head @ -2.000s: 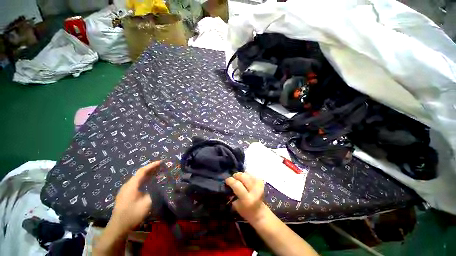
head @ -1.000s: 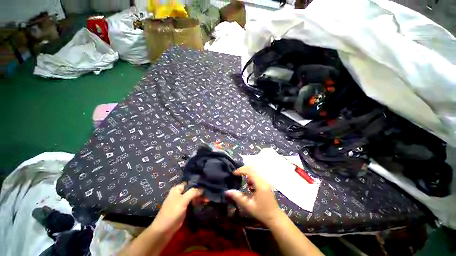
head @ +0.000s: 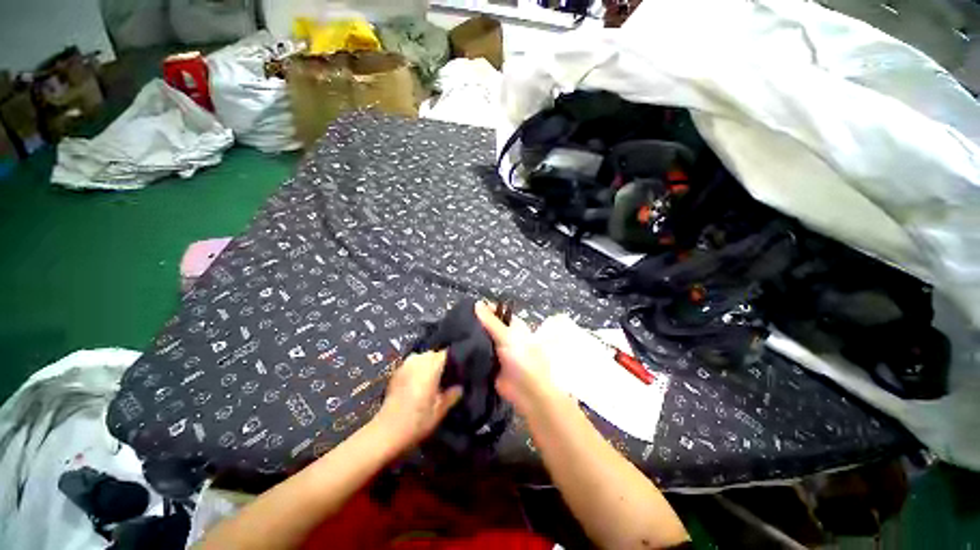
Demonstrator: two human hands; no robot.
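A dark grey-black cloth bag (head: 469,360) is held between my two hands at the table's front edge, above my red-clothed lap. It looks bunched and narrow, and no face shows on it. My left hand (head: 421,395) grips its left side with the thumb on the cloth. My right hand (head: 514,355) holds its upper right side. A small dark piece (head: 503,312) shows at the right fingertips; I cannot tell whether it is a tool or part of the bag.
White paper sheets (head: 580,376) with a red pen (head: 634,367) lie right of my hands. A heap of black bags (head: 645,204) spills from a large white sack (head: 849,140) at right. A floor sack (head: 65,397) with dark bags stands at lower left. The doodle-printed cloth (head: 269,312) covers the table.
The bag has gone from round and lying open to bunched and more upright. Both hands have shifted, the right one up along its side. Two seconds ago my left hand was off the bag.
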